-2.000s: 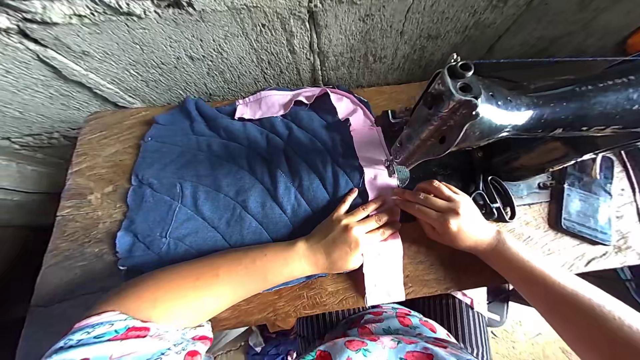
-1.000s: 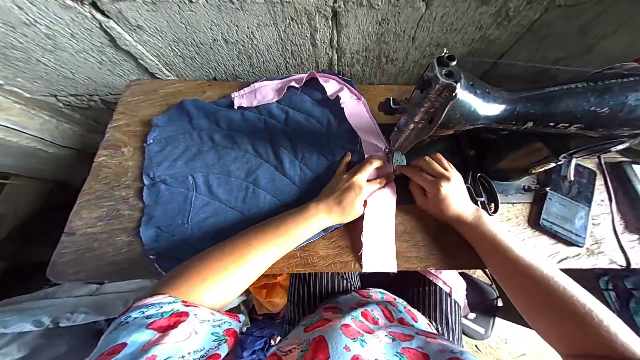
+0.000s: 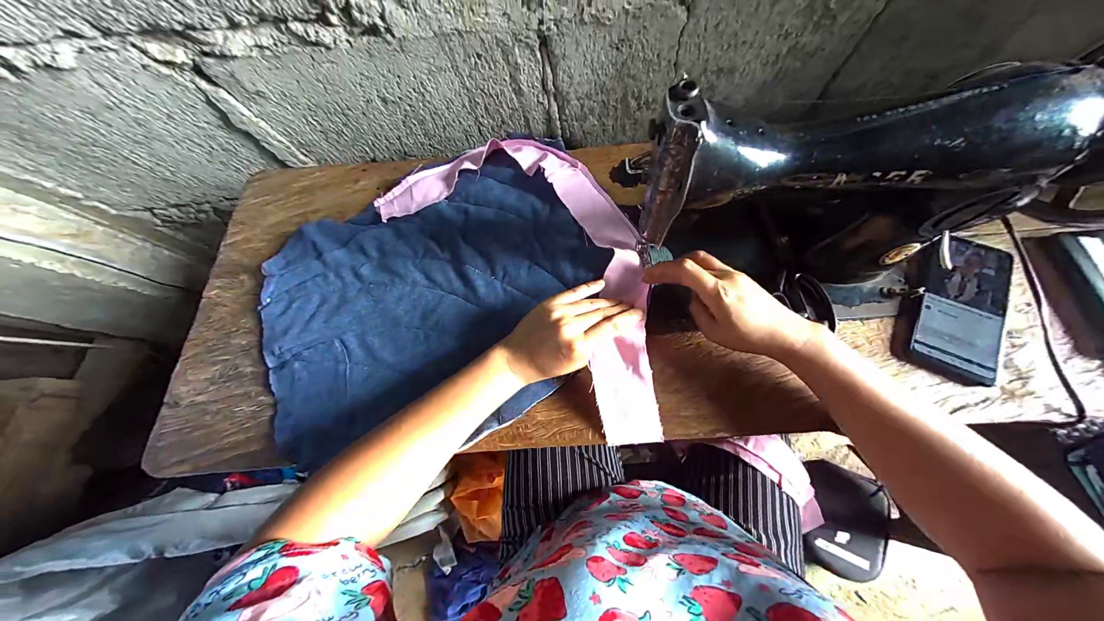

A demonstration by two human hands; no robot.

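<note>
A blue fabric panel (image 3: 414, 293) lies on the wooden sewing table, with a pink fabric strip (image 3: 628, 379) running along its curved right edge and hanging toward the table's front. The black sewing machine (image 3: 776, 164) stands at the right; its needle area meets the strip. My left hand (image 3: 569, 332) rests flat with spread fingers on the strip and the blue panel, just in front of the needle. My right hand (image 3: 729, 302) pinches the strip's right edge beside the presser foot, thumb and index finger together. The fingertips partly hide the fabric edge there.
A smartphone (image 3: 962, 310) with a lit screen lies on the right of the table, a black cable (image 3: 1048, 328) beside it. Black-handled scissors (image 3: 806, 297) lie behind my right wrist. A concrete block wall (image 3: 414, 78) stands behind the wooden table (image 3: 207, 388).
My hands stay close to the needle, on the strip. Since the earliest frame my left hand's fingers have shifted slightly on the cloth. The view has moved somewhat.
</note>
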